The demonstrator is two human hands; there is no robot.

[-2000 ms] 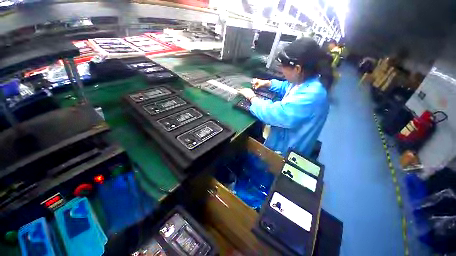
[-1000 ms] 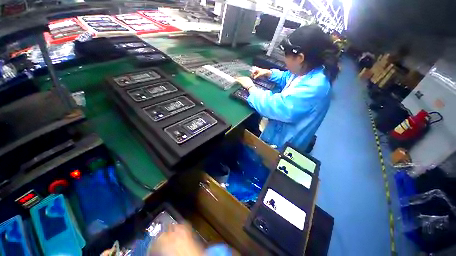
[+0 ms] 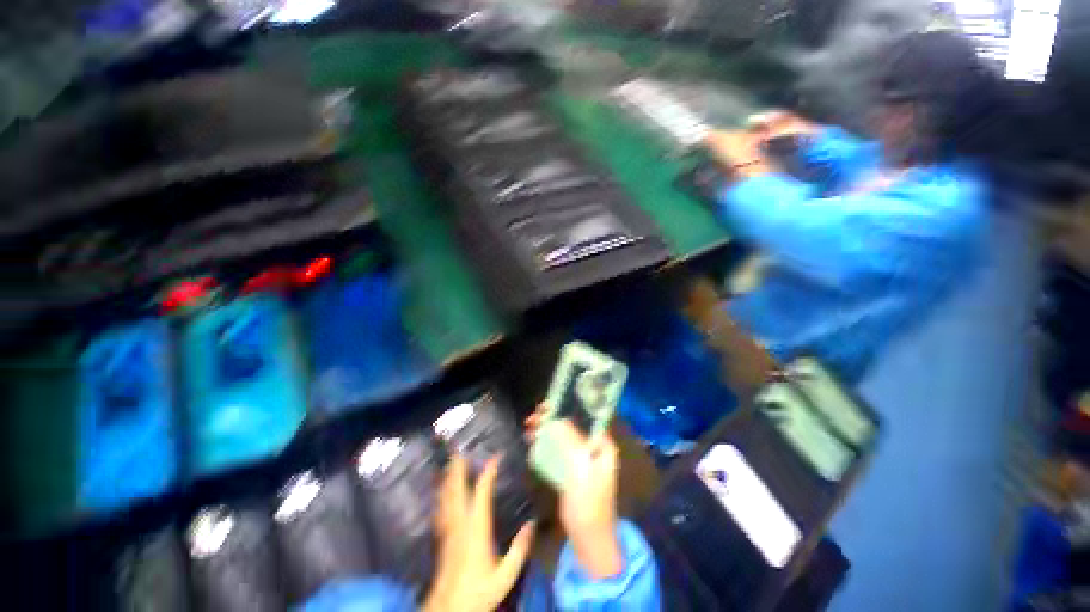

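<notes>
My right hand (image 3: 588,478) holds a pale green back cover (image 3: 579,410) upright, its dark camera cutout at the top. My left hand (image 3: 469,544) has its fingers spread over the phone bodies (image 3: 398,493), and no object shows in it. The phone bodies lie in a row in a black tray nearest me. To the right, a black foam tray (image 3: 694,545) holds a white cover (image 3: 749,505) and two pale green covers (image 3: 825,421). The picture is blurred by motion.
Light-blue film piles (image 3: 244,389) and dark blue film (image 3: 361,335) lie before the press (image 3: 144,257). A stacked black tray (image 3: 526,269) stands on the green mat. A cardboard box (image 3: 732,347) holds blue film. A person in a blue smock (image 3: 861,251) works at the right.
The view has swung left and down. Both hands are now fully in view over the near tray, and my right hand has hold of a green cover. An arrangement of several phone bodies now shows.
</notes>
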